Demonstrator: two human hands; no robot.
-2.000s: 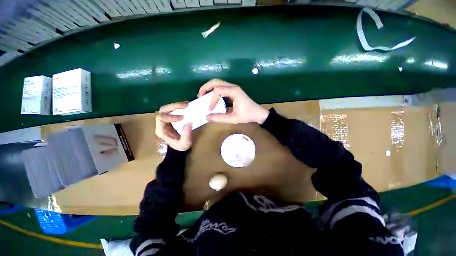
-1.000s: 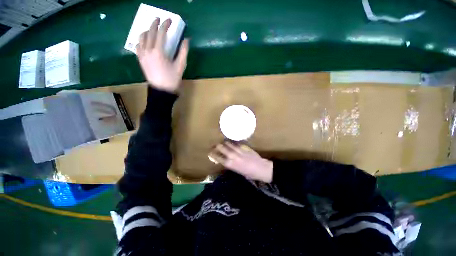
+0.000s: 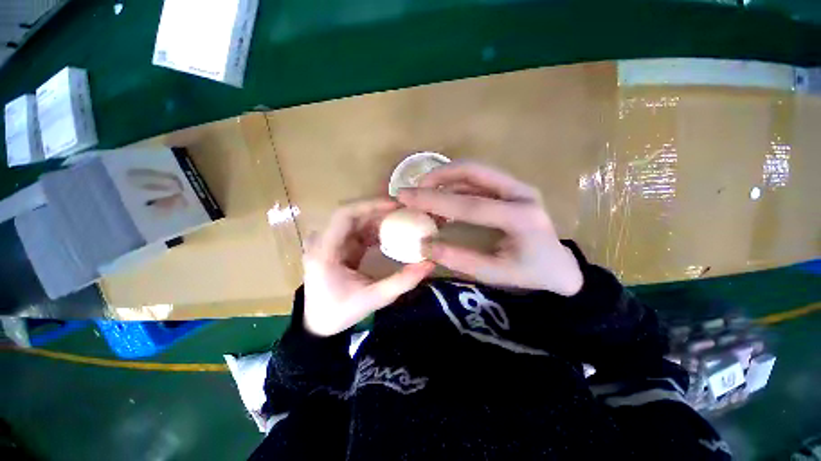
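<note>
A cream-white egg (image 3: pixel 407 236) is held between the fingertips of both hands, just in front of my body. My left hand (image 3: pixel 356 266) grips its left side and my right hand (image 3: pixel 495 225) grips its right side. A round white-rimmed paper cup (image 3: pixel 416 169) stands on the cardboard just beyond the egg, partly hidden by my right fingers, with pale bits inside. The hands are slightly blurred.
A white retail box (image 3: pixel 205 36) lies on the green belt (image 3: pixel 360 54) at upper left. Two more white boxes (image 3: pixel 65 112) sit farther left. An open grey-white box (image 3: pixel 157 191) rests left on the taped brown cardboard (image 3: pixel 513 117). A blue stool (image 3: pixel 144 337) is below.
The white box went from both hands to the belt, where my left hand released it. My right hand picked up the egg, and my left hand has come back to it. The view has shifted.
</note>
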